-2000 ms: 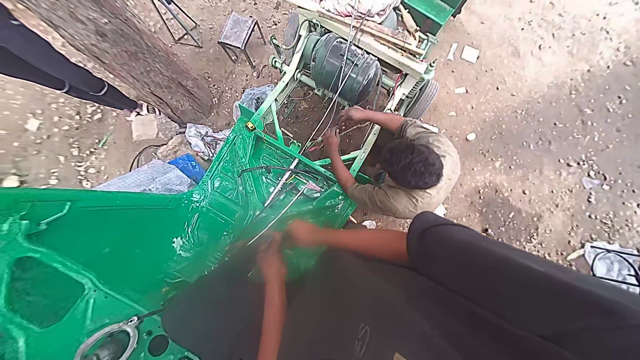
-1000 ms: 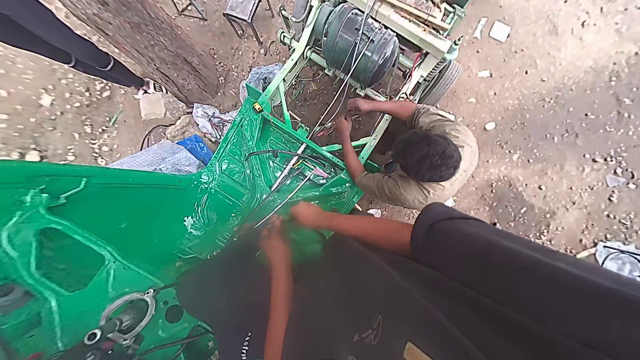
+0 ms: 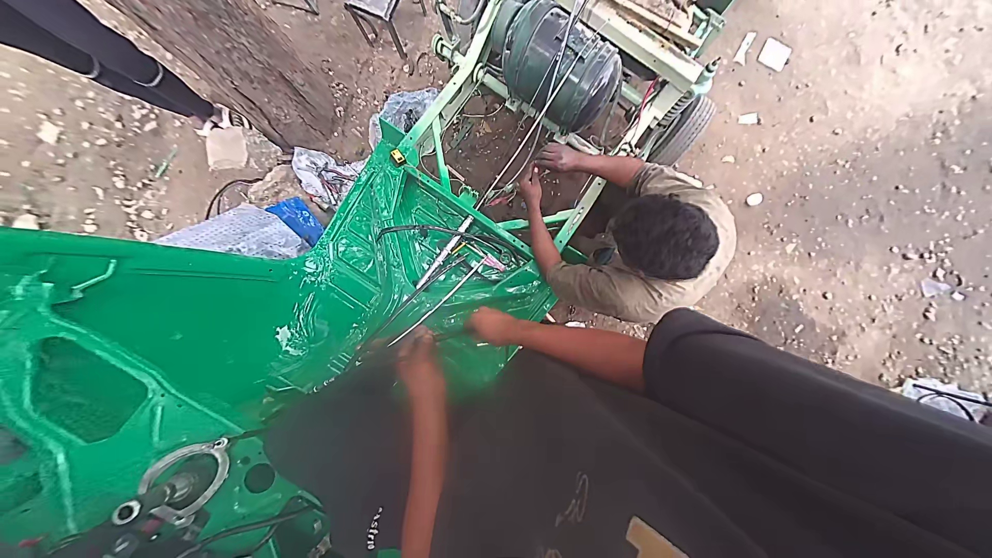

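Observation:
My left hand (image 3: 418, 353), blurred, is closed at one end of a thin dark strand (image 3: 451, 336), perhaps cable or wire. My right hand (image 3: 493, 325) grips the strand's other end, to the right and slightly higher. Both are over a green-painted metal vehicle body (image 3: 194, 298). Silver and black cables (image 3: 449, 297) run from beside my left hand towards the frame; whether that hand touches them is unclear. A black cable loop (image 3: 418, 229) and a pink-wrapped piece (image 3: 493, 263) lie in the green panel. Dark cloth hides part of the body below my hands.
A co-worker (image 3: 659, 248) crouches beyond the panel, hands among wires near a dark cylindrical tank (image 3: 562, 66) on a pale green wheeled frame. A tree trunk (image 3: 240, 62) and another person's legs (image 3: 101, 62) are at upper left. A metal ring-shaped part (image 3: 184, 479) sits at lower left.
My hands are slightly farther apart than two seconds ago, and the dark strand between them now shows. The co-worker still works at the wires. The view has shifted somewhat.

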